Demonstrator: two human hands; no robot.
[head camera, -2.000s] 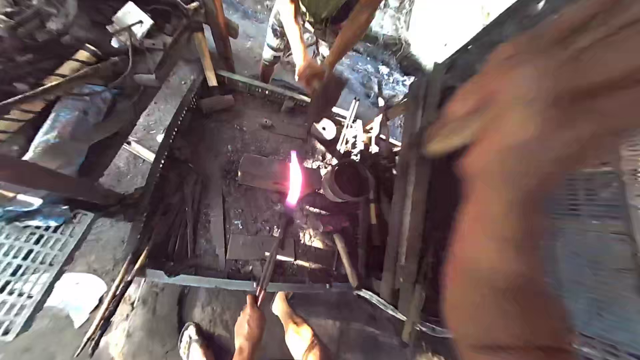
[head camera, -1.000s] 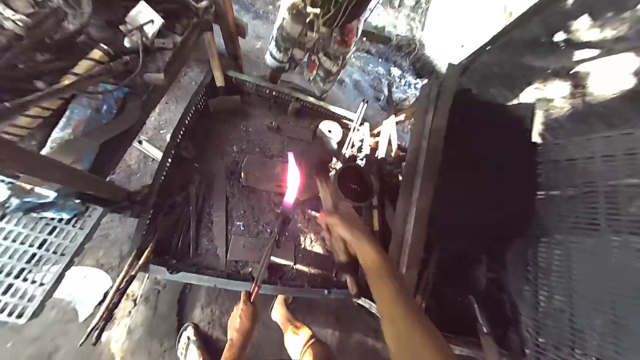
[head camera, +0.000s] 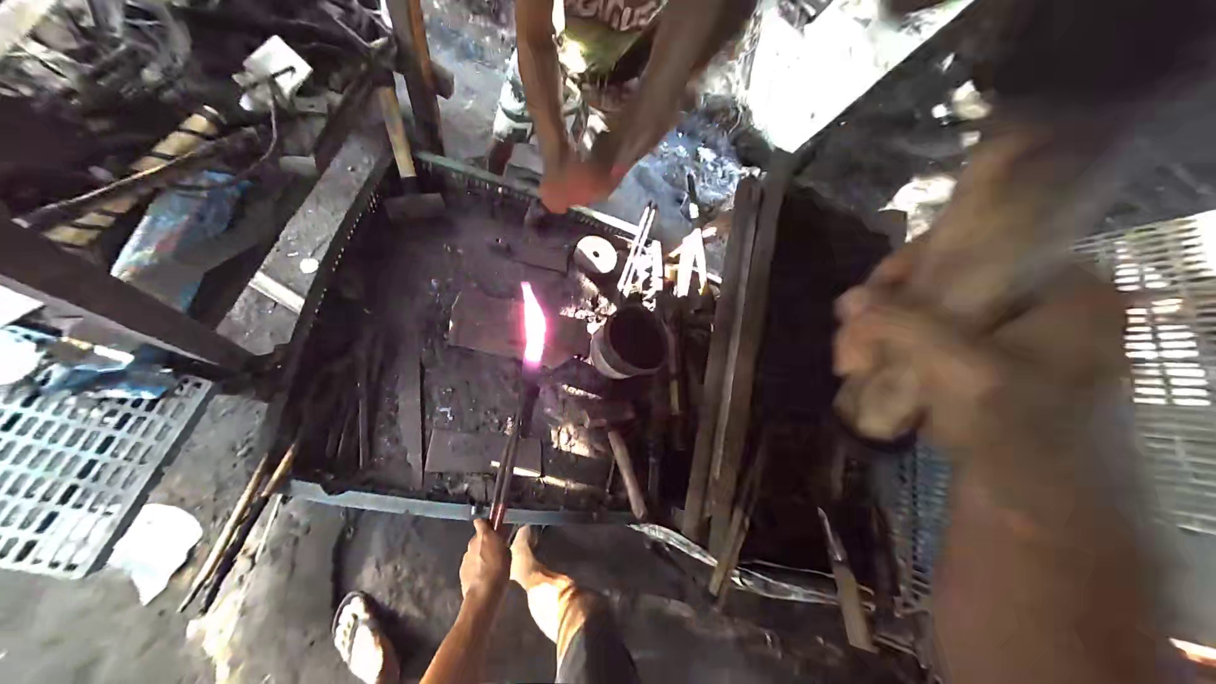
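My left hand (head camera: 486, 562) grips the handles of long metal tongs (head camera: 511, 456) at the near edge of a soot-dark work tray. Beyond the tongs' jaws stands out a curved, glowing metal piece (head camera: 534, 328), over a dark metal block (head camera: 480, 318). On the right, close to the camera, my right hand (head camera: 898, 347) is closed round a wooden handle (head camera: 883, 404), whose butt end shows. A dark, blurred shape fills the corner above it; I cannot tell whether it is the tool's head. Near the block stands a dark round container (head camera: 629, 342).
Across the tray, a co-worker's hands (head camera: 570, 185) are together over the far rim. A wooden-handled hammer (head camera: 627, 473) lies right of the tongs; another (head camera: 414, 204) leans at the far left corner. Long boards (head camera: 731, 361) flank the tray. A knife-like blade (head camera: 844, 579) lies lower right.
My right hand, over the tray beside the glowing piece one second ago, is now up at the right. The co-worker's hands, out of view then, are back over the far rim.
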